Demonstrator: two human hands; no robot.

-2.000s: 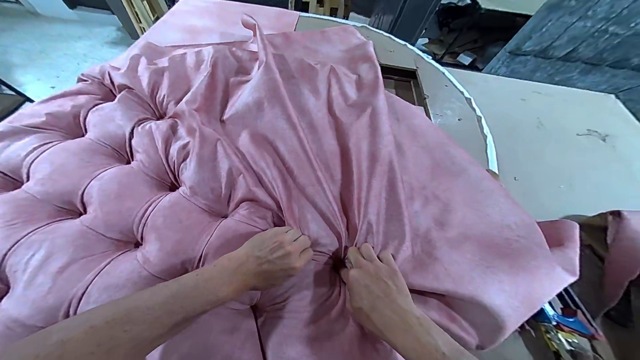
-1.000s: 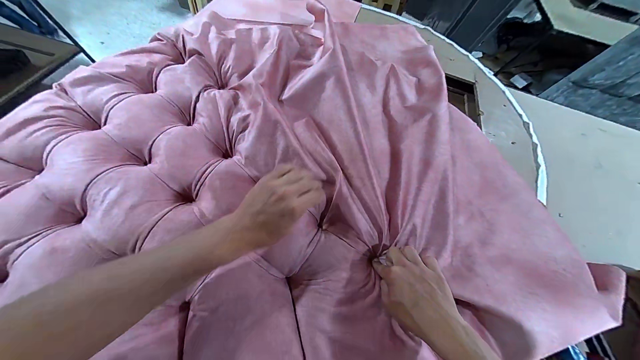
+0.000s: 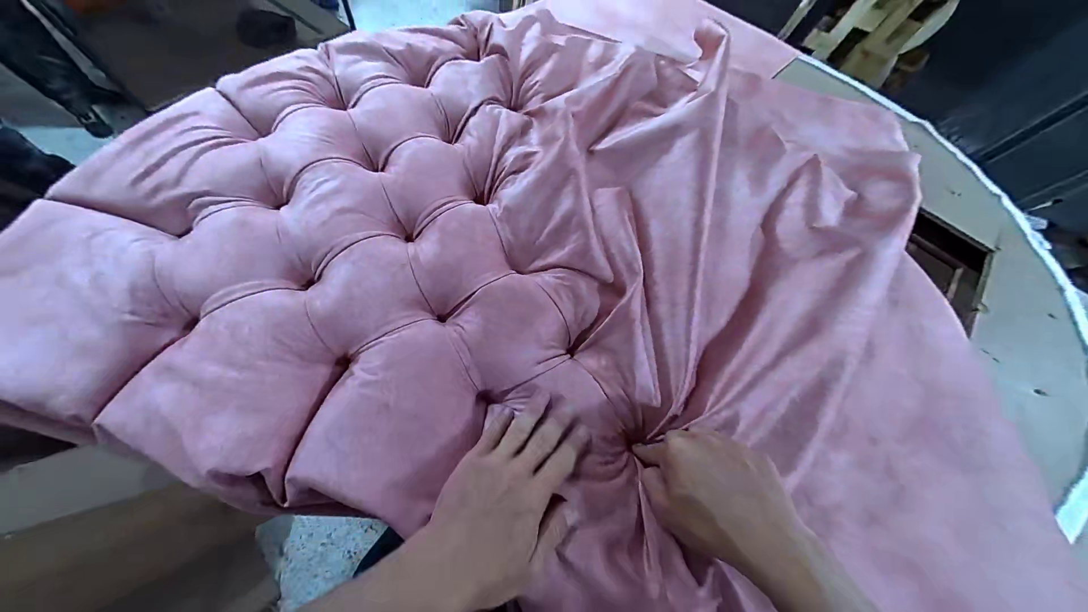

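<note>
Pink velvety upholstery fabric (image 3: 748, 255) lies over a curved padded piece; its left part is drawn into diamond-shaped deep-buttoned tufts (image 3: 374, 280), while the right part hangs in loose folds. My left hand (image 3: 510, 476) rests palm down on the tufted fabric, fingers spread, with fingertips beside a dimple at the lower middle. To its right, my right hand (image 3: 714, 484) has its fingers pressed at a gathered dimple (image 3: 633, 442), from which folds fan outward. Its fingertips are partly hidden in the fabric, and whether they pinch it is hard to tell.
A pale curved board (image 3: 1020, 340) with a white edge strip and a rectangular cutout (image 3: 952, 263) curves along the right. Wooden pieces (image 3: 880, 38) stand at the top right beside dark panels. A person's dark clothing (image 3: 51, 59) shows at the upper left.
My left hand, raised and blurred one second ago, now lies on the fabric left of my right hand. My right hand remains at a gathered dimple. The view has turned noticeably.
</note>
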